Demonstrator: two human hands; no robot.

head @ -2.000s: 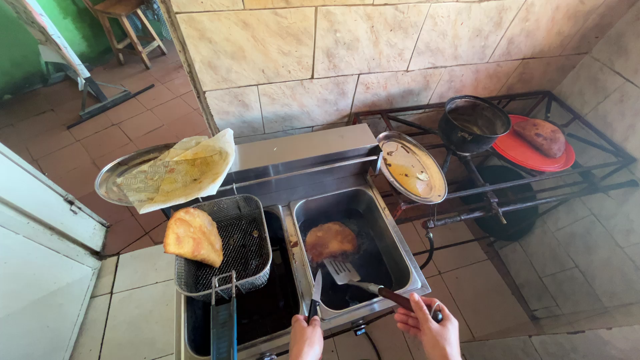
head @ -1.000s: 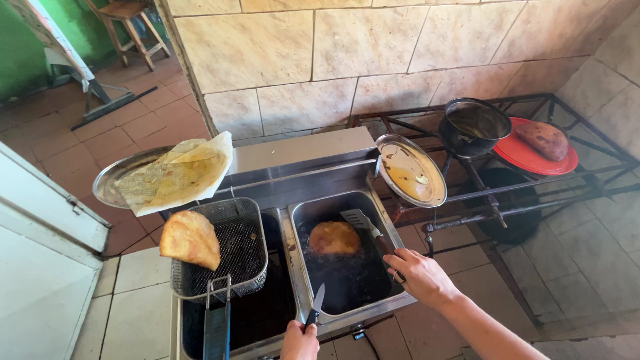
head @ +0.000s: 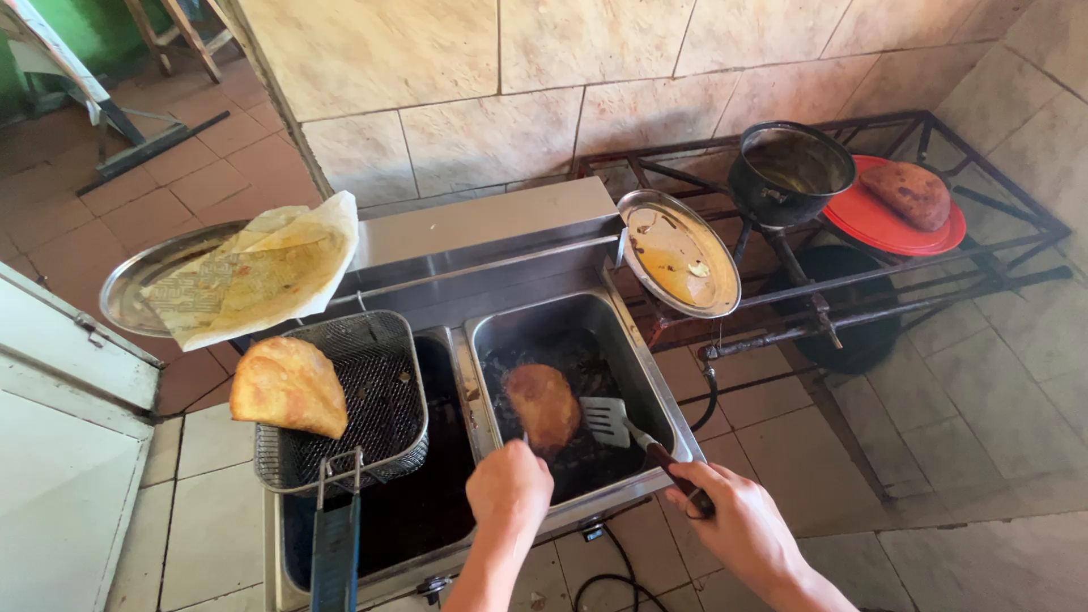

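Observation:
A browned, half-moon fried turnover lies in dark oil in the right well of a steel deep fryer. My right hand grips the dark handle of a slotted metal spatula, whose blade is close against the turnover's right side. At the turnover's lower left, my left hand is closed round a knife; only a bit of its blade shows, the rest hidden by the fist. Left of it, a golden turnover rests in a wire fry basket with a blue handle, over the left well.
An oval metal tray with greasy paper stands behind the basket. Right of the fryer are another oval metal tray with oil on it, a black pot and a red plate holding a browned turnover, on a black burner frame.
The spatula has moved from the turnover's far side to its right side. My left hand has moved forward over the right well, bringing the knife to the turnover.

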